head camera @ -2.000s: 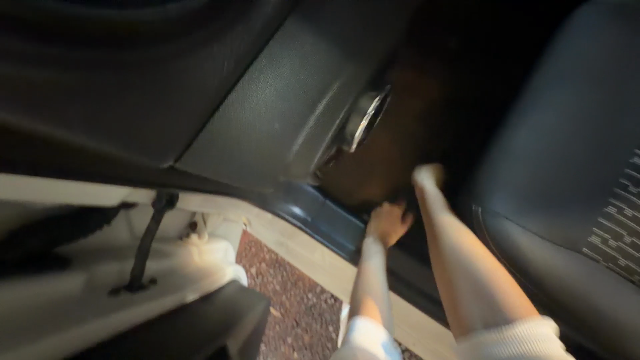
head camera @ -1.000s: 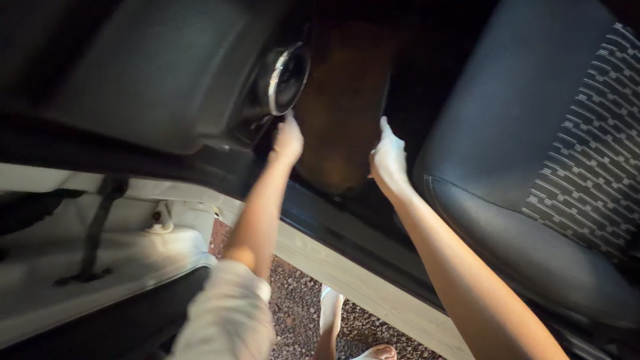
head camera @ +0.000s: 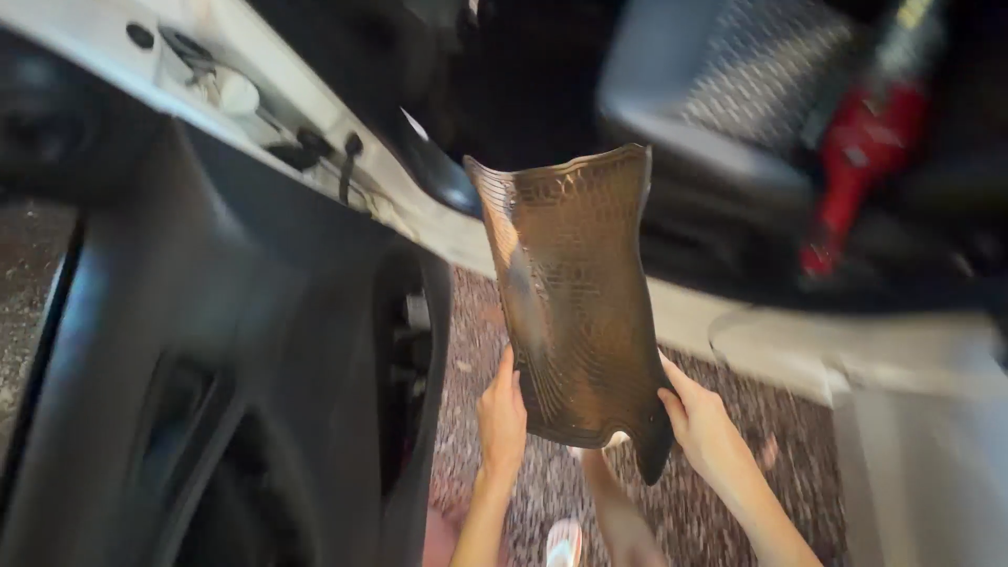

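Observation:
A ribbed rubber car floor mat (head camera: 583,299), brown with dirt and wet-looking on its surface, is held up between my two hands beside the car's door sill. Its left edge near the bottom is gripped by my left hand (head camera: 502,421). My right hand (head camera: 697,417) pinches the right edge, close to a dark pointed corner. A rounded notch shows in the mat's lower edge. The fingers behind the mat are hidden.
An opened car door (head camera: 291,331) stands at the left. The light door sill (head camera: 709,323) runs behind the mat. A car seat (head camera: 732,102) and a blurred red object (head camera: 866,150) are at the upper right. Below are gravelly ground (head camera: 543,488) and a foot (head camera: 565,543).
The mat, lying in the footwell one second ago, is now out over the ground, held in both hands. The view has swung considerably, bringing more of the door into sight.

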